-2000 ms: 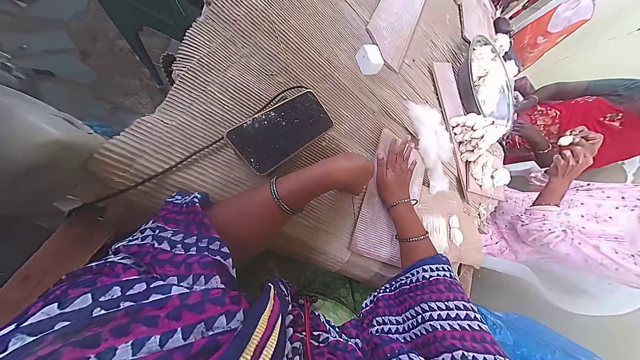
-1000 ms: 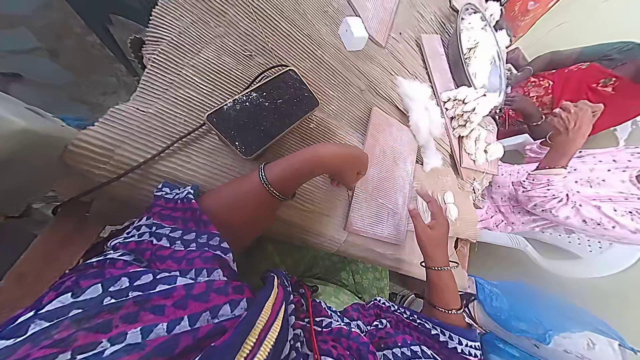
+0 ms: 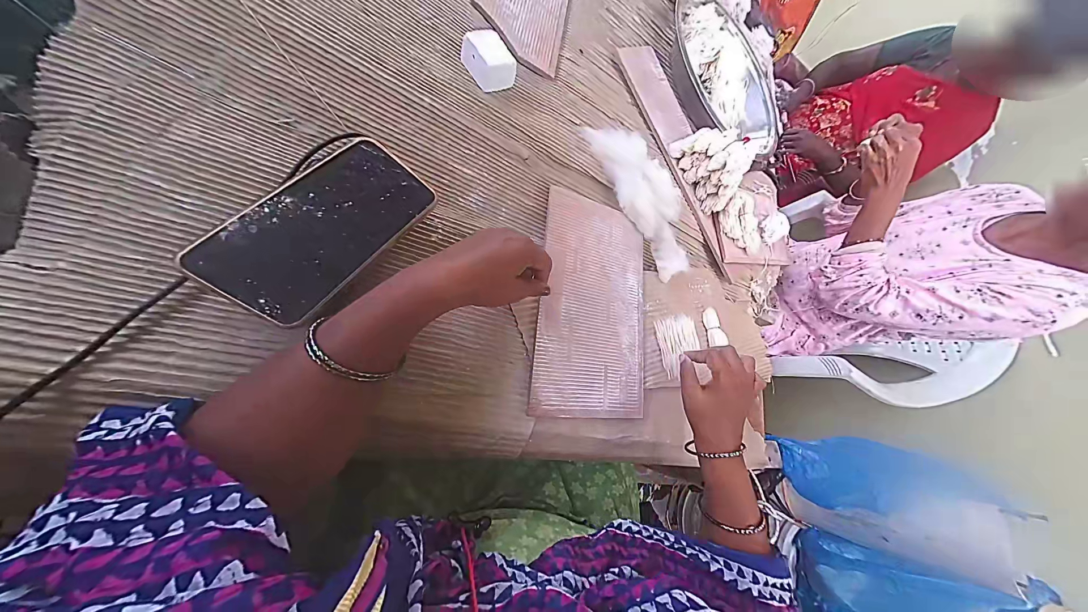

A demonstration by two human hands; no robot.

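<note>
A ribbed flat board (image 3: pixel 591 314) lies on the corrugated cardboard table cover. My left hand (image 3: pixel 506 268) hovers at the board's left edge with its fingers curled; whether something small is between them cannot be seen. My right hand (image 3: pixel 722 378) is right of the board, fingertips down by a row of thin white cotton wicks (image 3: pixel 676 340), thumb and fingers close together; what they pinch is unclear. Small white cotton pieces (image 3: pixel 712 321) lie just above its fingers. Loose white cotton fluff (image 3: pixel 642 195) rests beyond the board's upper right corner.
A phone (image 3: pixel 310 229) with a cable lies at the left. Farther off are a white block (image 3: pixel 489 59), another ribbed board (image 3: pixel 531 30), and a metal bowl (image 3: pixel 731 76) of cotton beside bundled wicks (image 3: pixel 714 170). Two people are at the right, one by a white plastic chair (image 3: pixel 926 370).
My right hand has left the ribbed board, where it lay flat two seconds ago, and moved right to the wicks. The left hand remains by the board's left side. The view has moved closer.
</note>
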